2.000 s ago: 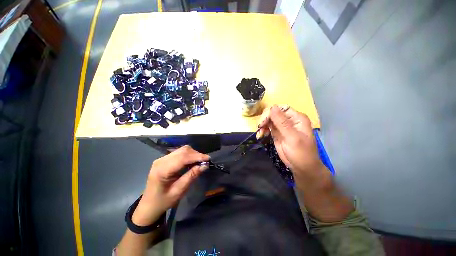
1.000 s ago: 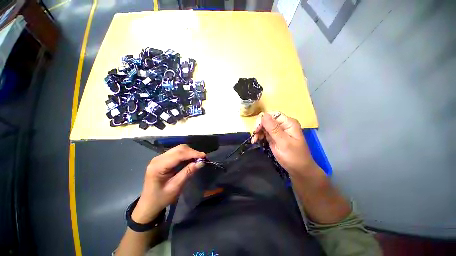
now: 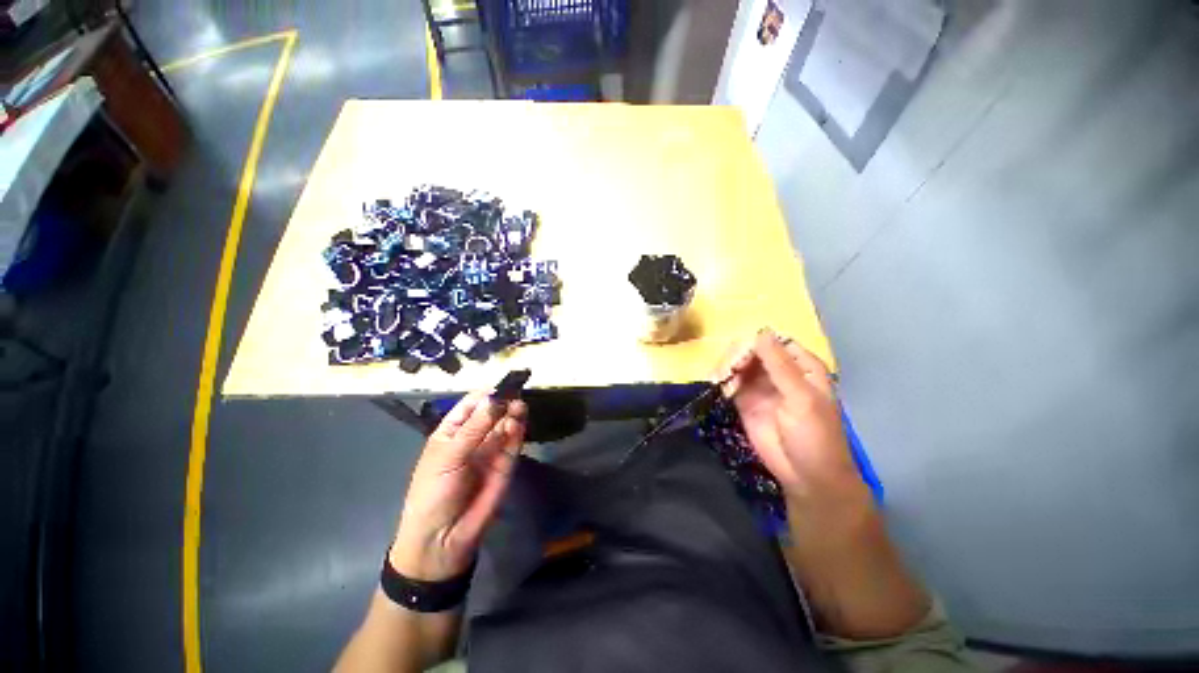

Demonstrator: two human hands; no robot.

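Note:
My left hand (image 3: 463, 476) holds a small black tab (image 3: 512, 384) upright in its fingertips, just off the table's near edge. My right hand (image 3: 792, 418) holds a long thin dark applicator (image 3: 673, 421) between thumb and fingers, its tip pointing down and left over the lap. The tip and the tab are apart. A pale cup (image 3: 664, 320) with an uneven black top stands on the right of the table. A heap of black tabs (image 3: 441, 283) with silver loops and pale flecks lies on the left of the table.
The yellow-tan table (image 3: 579, 151) is in front of me. A blue crate (image 3: 861, 454) with many small dark pieces sits below its right near edge, partly behind my right hand. A dark apron (image 3: 631, 552) covers my lap. Blue crates (image 3: 559, 33) stand beyond the table.
My left hand has turned and lifted the tab up towards the table edge, away from the applicator. The right hand still holds the applicator. The view has tilted up, showing more beyond the table.

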